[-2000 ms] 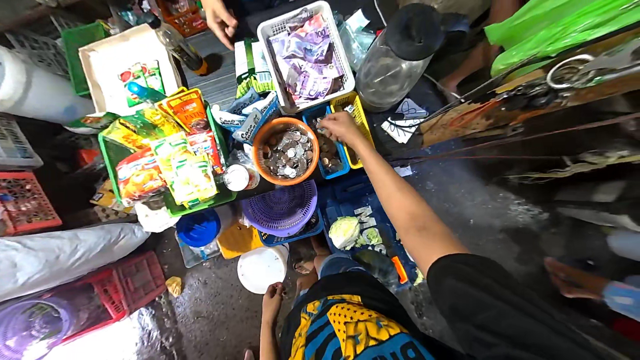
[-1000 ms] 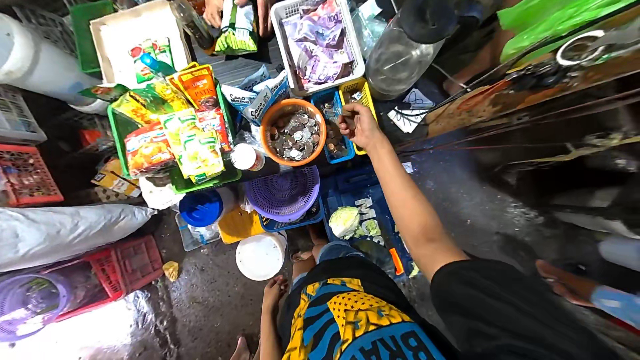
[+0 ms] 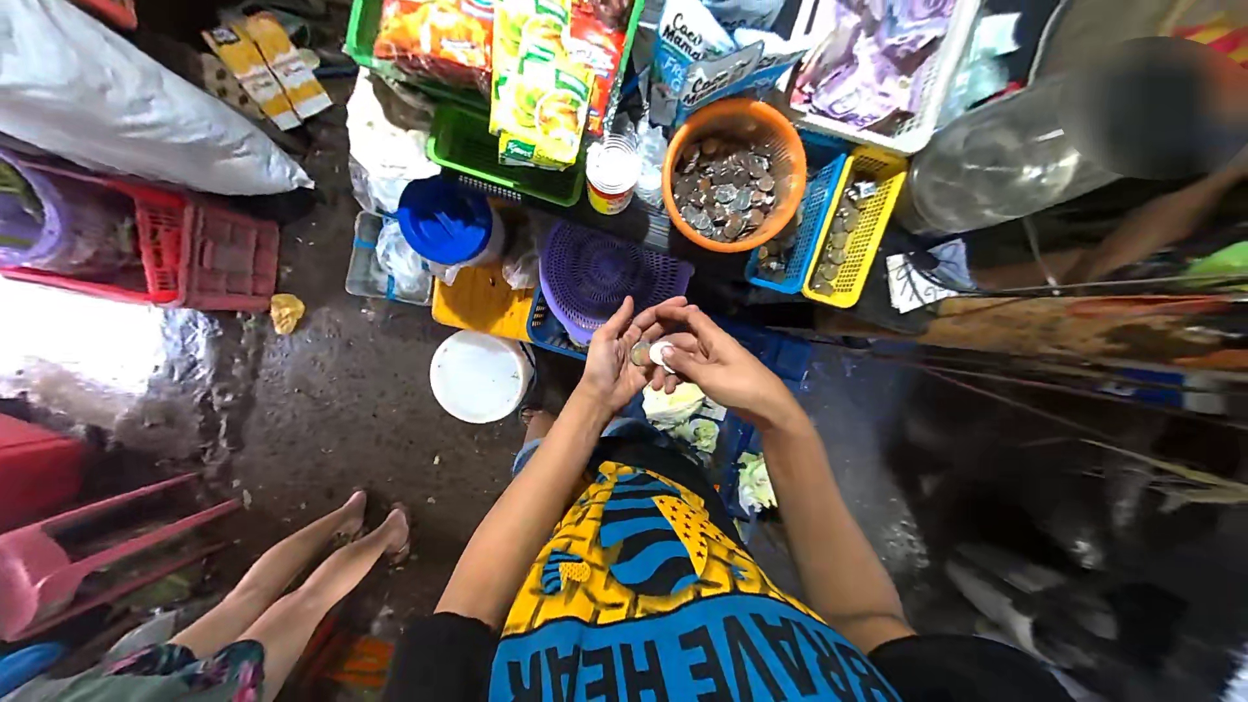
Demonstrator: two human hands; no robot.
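Note:
In front of my torso both hands are together. My left hand [image 3: 614,359] is palm up with a coin [image 3: 640,353] on it. Fingers of my right hand [image 3: 726,363] pinch a shiny coin [image 3: 661,355] above that palm. Beyond them stands an orange plastic bowl [image 3: 682,210] full of coins. Right of it are a narrow blue basket [image 3: 792,268] and a yellow basket [image 3: 882,229], each with coins inside. A purple plastic colander [image 3: 609,268] lies just past my fingertips.
A white lidded bucket [image 3: 480,376] stands on the wet floor, left of my hands. Seasoning packets [image 3: 542,88] fill a green basket [image 3: 468,156]. A clear plastic jar [image 3: 1014,156] is at the right. Cabbage [image 3: 673,405] lies below my hands. Another person's legs [image 3: 312,575] are at lower left.
My right hand has come back from the small coin baskets to meet my left hand, which has risen from beside my body. The view has shifted. Another person's legs now show at lower left.

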